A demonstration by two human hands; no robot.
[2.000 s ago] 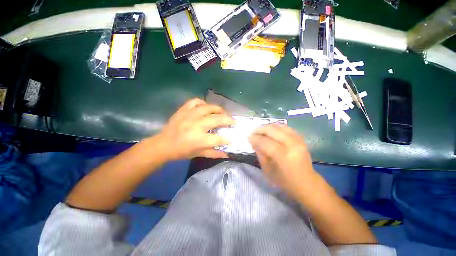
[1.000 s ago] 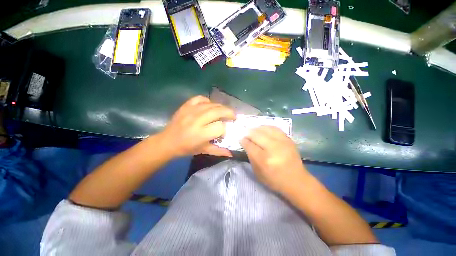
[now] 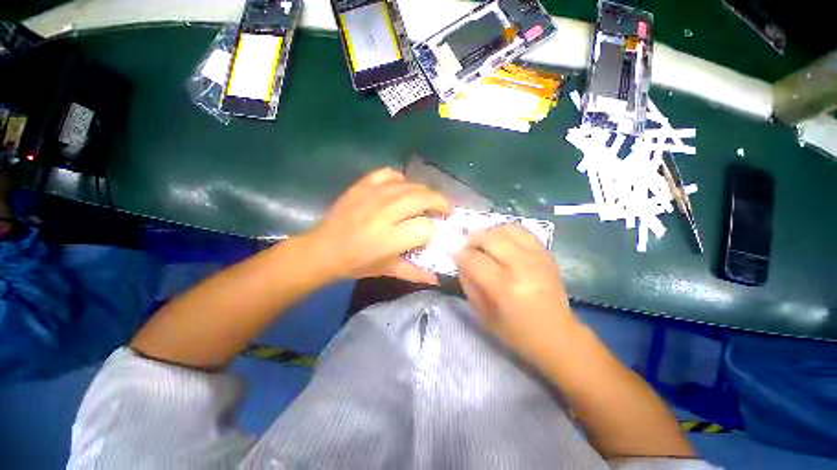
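A silver-white phone frame (image 3: 447, 240) lies lengthwise at the near edge of the green bench and glares white. My left hand (image 3: 385, 225) grips its left end, fingers over the top and thumb at the near side. My right hand (image 3: 510, 275) has its fingertips bunched on the middle of the frame; whether they pinch a small piece is hidden. The frame's right end shows past my right hand. A dark grey-brown flat plate (image 3: 445, 183) lies just beyond the frame.
Part-assembled phones (image 3: 255, 69) stand along the far side, with orange-yellow pieces (image 3: 537, 84) below. White strips (image 3: 617, 174), tweezers (image 3: 683, 204) and a black phone (image 3: 748, 224) are at right. A black device (image 3: 69, 138) is at left.
The view has shifted, so the bench items appear further right and higher at left. My right fingers have moved slightly on the frame. My left hand keeps its grip.
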